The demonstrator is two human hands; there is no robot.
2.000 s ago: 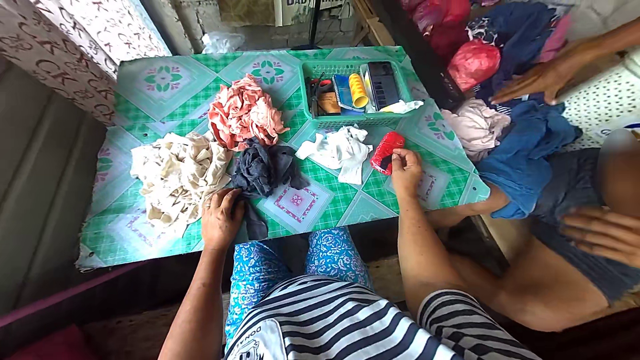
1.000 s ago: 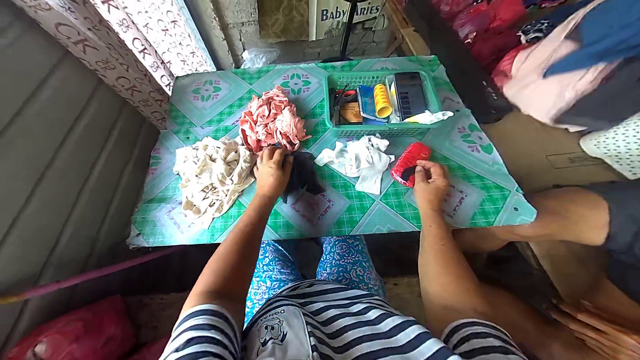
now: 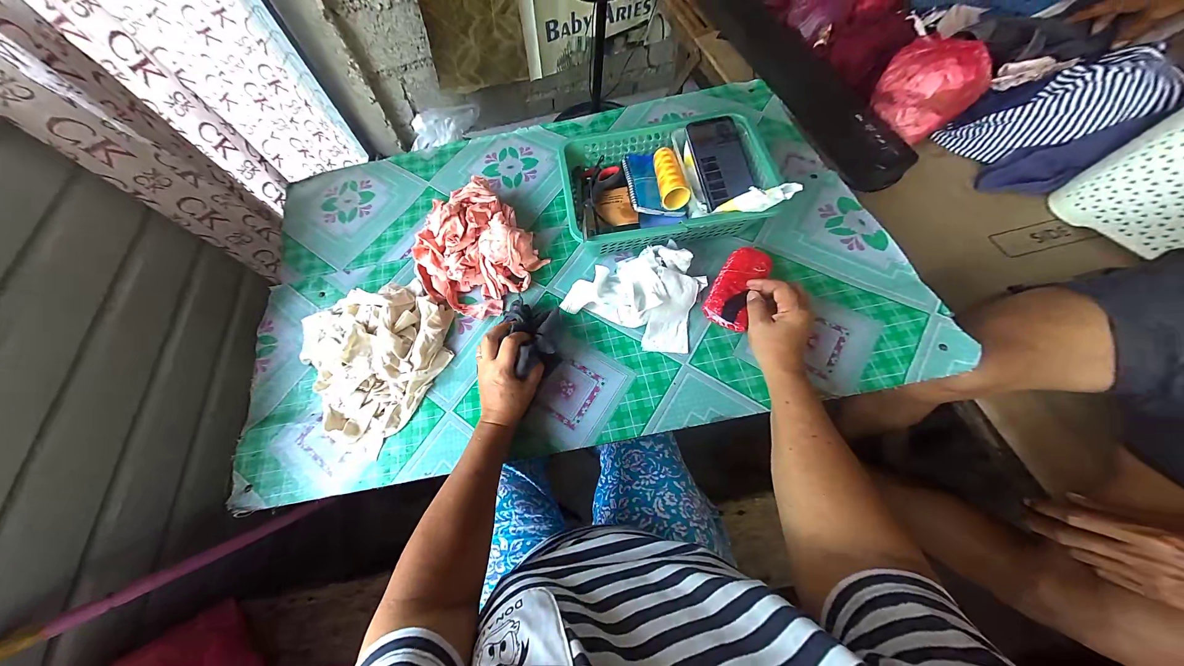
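My left hand (image 3: pixel 507 375) grips a bunched dark grey cloth (image 3: pixel 534 335) on the table. Just beyond it is a heap of salmon-pink cloth scraps (image 3: pixel 474 245), with a heap of cream cloth scraps (image 3: pixel 375 361) to its left. White cloth pieces (image 3: pixel 638 291) lie between my two hands. At the right, the fingers of my right hand (image 3: pixel 779 319) pinch something small and dark at the near end of a shiny red bundle (image 3: pixel 738 282); whether they also hold the bundle I cannot tell.
A green plastic basket (image 3: pixel 675 231) at the table's back holds a yellow spool (image 3: pixel 672 178), a blue notebook, scissors and a dark device. The table (image 3: pixel 703 398) has a patterned green cover. Another person's bare legs and hand (image 3: pixel 1110 546) are close on the right, near piled clothes and a red plastic bag (image 3: pixel 932 85).
The dark cloth lay spread beside my left hand two seconds ago and is now gathered under its fingers. My right hand stays by the red bundle. The view has shifted.
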